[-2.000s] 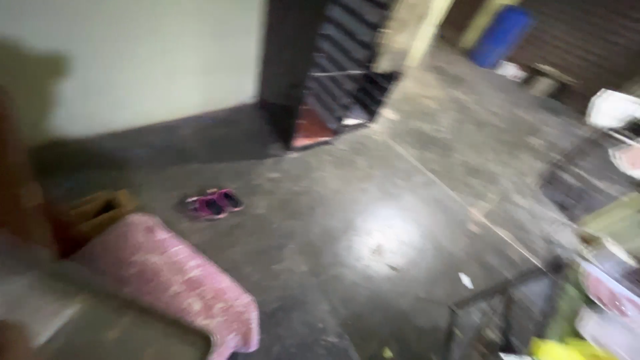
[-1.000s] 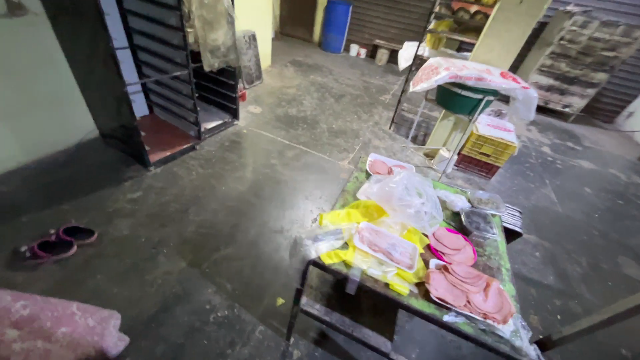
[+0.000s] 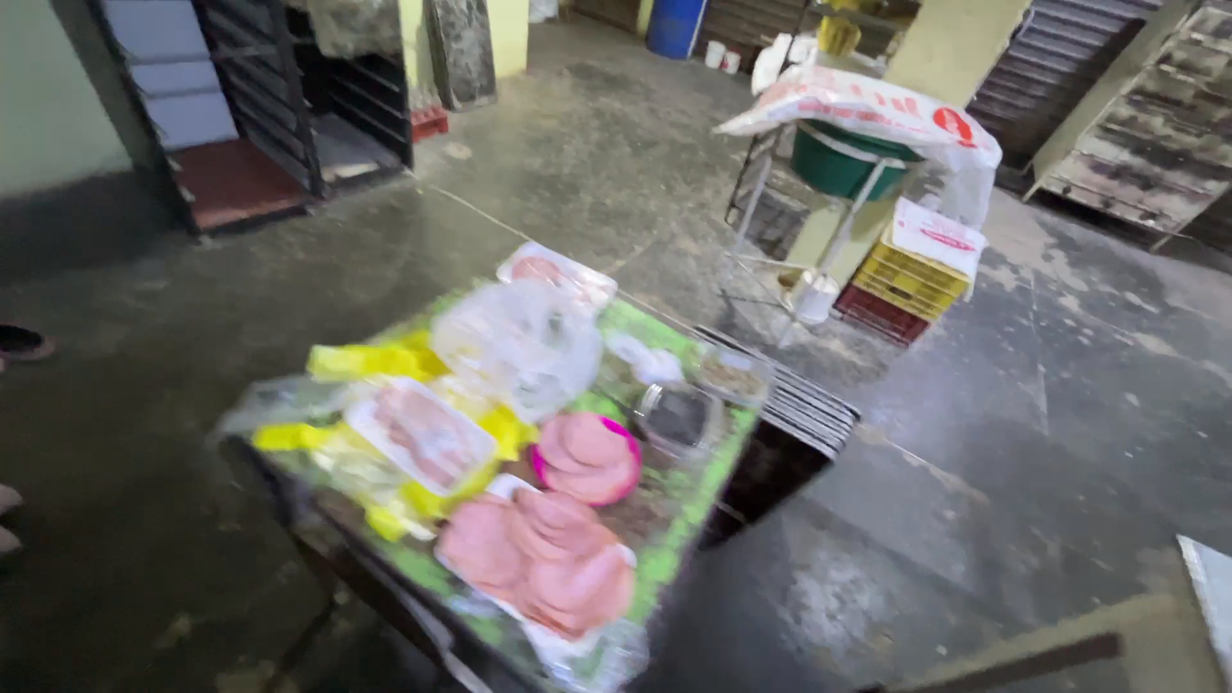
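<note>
Neither of my hands is in view. A small table with a green patterned cover (image 3: 695,500) stands in front of me. Near its front edge, round slices of pink sliced meat (image 3: 541,558) lie spread over a white tray. Behind them, more slices fill a bright pink dish (image 3: 587,458). To the left, a wrapped white foam tray of meat (image 3: 421,435) rests on yellow plastic bags (image 3: 377,360). A clear plastic bag (image 3: 525,342) lies behind, beside another wrapped tray (image 3: 556,273). At the right are a jar with dark contents (image 3: 680,416) and a clear container (image 3: 733,373).
Beyond the table, a green tub (image 3: 847,162) under a printed plastic sack (image 3: 866,111) sits on a metal stand. Stacked crates (image 3: 910,274) are beside it. Dark slotted racks (image 3: 260,96) stand back left, a blue barrel (image 3: 677,27) at the back. A metal rack (image 3: 784,390) adjoins the table's right side.
The view has swung right and closer to the table. The pink cloth seen at the lower left in the earlier frames is out of view.
</note>
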